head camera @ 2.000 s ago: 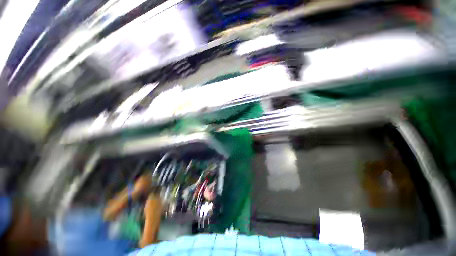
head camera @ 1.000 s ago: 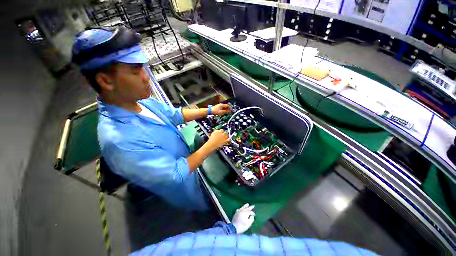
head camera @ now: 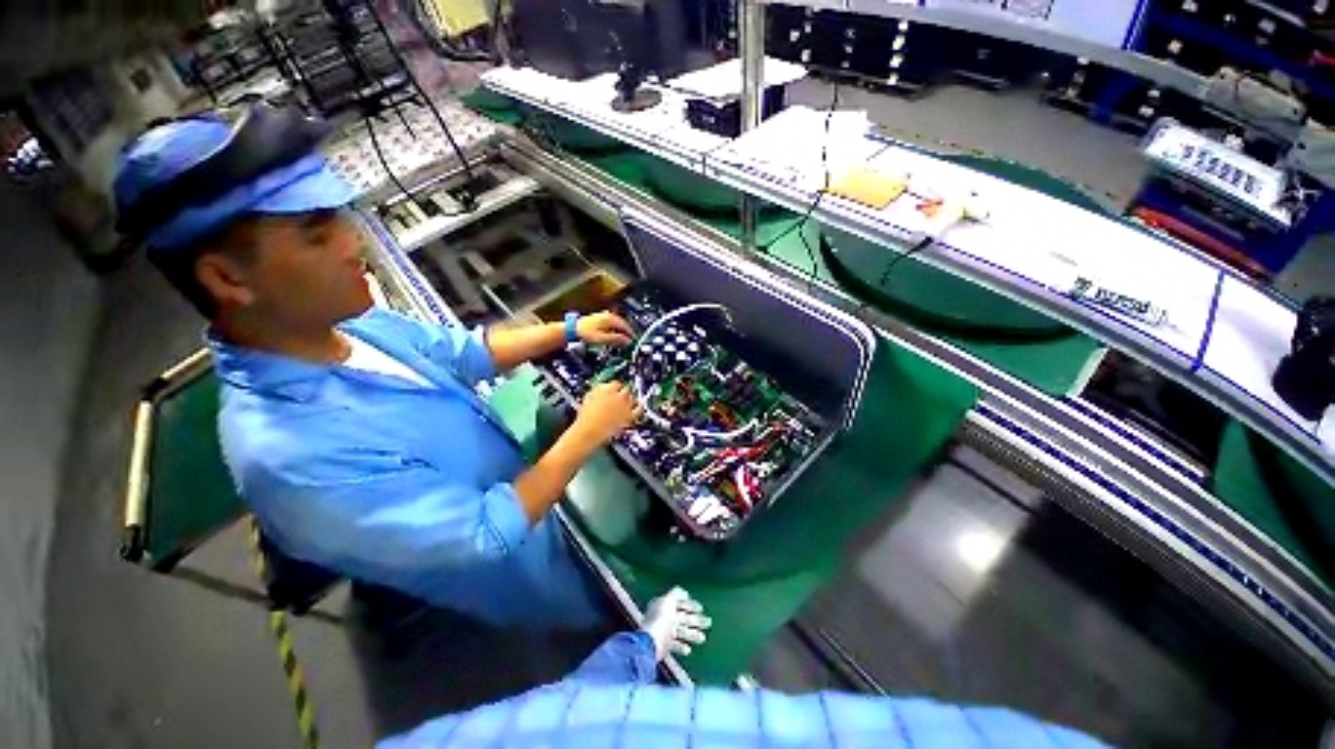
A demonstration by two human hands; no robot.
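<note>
My left hand (head camera: 675, 625), in a white glove, rests at the near edge of the green mat (head camera: 798, 563), fingers apart and holding nothing. My right hand is not in view. Beyond my left hand an open dark grey chassis (head camera: 640, 461) lies on the mat with its lid (head camera: 761, 315) upright on the far side. Inside are circuit boards, round silvery-white capacitor tops (head camera: 671, 348), red, white and black wires (head camera: 744, 471), and a white cable (head camera: 685, 312) arching above. A neighbouring worker's two bare hands are in the chassis.
The neighbouring worker (head camera: 366, 424) in blue stands at the left, close to my arm. A long white shelf (head camera: 1025, 249) runs behind the aluminium-framed conveyor (head camera: 1113, 483). A green-topped stand (head camera: 191, 461) is at far left. Yellow-black floor tape (head camera: 289, 673) runs behind the worker.
The first frame is blurred, with neither of my hands clear. Since one second ago the view has shifted right, so the worker and chassis sit further left. My left hand stays at the mat's edge.
</note>
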